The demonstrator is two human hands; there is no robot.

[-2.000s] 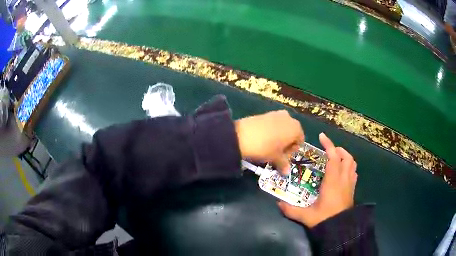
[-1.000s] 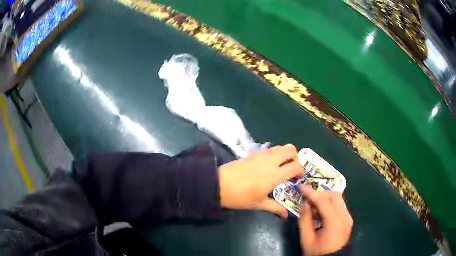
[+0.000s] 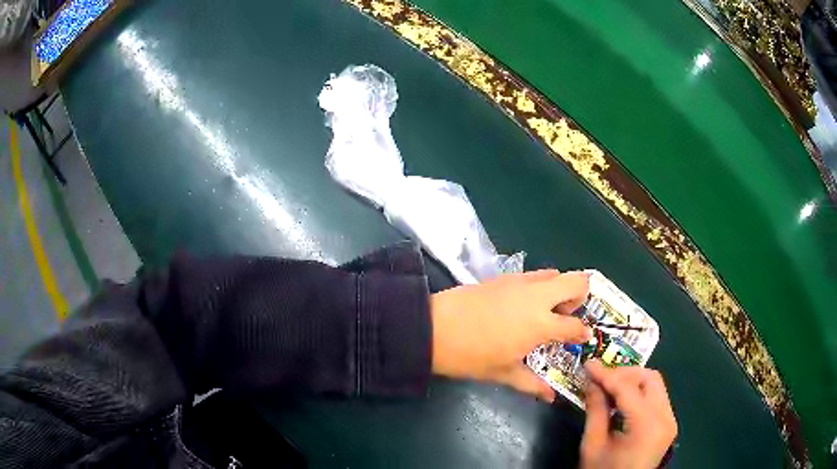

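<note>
The open white housing point(image 3: 644, 341) lies on the dark green bench, with a green circuit board point(image 3: 624, 353) and dark, red and blue wires inside. My left hand point(image 3: 505, 330) holds the housing at its left side, thumb at the near edge and fingers over the inside. My right hand point(image 3: 633, 412) is at the near right edge, with its fingertips pinched together at the board and wires; what they pinch is too small to tell. The crumpled whitish bagged cord point(image 3: 431, 211) lies beyond my left hand, its near end by the housing.
The belt edge rail point(image 3: 587, 156) with peeling yellow paint runs diagonally beyond the housing. The green conveyor belt point(image 3: 679, 183) lies past it. A tray of blue-and-white pieces point(image 3: 78, 32) is at the far left. A brassy heap point(image 3: 766, 46) is at the top right.
The view has shifted, showing the bagged cord fully. My left hand has gone from reaching inside the housing to holding its left side. My right hand has moved from the outer edge to the parts inside.
</note>
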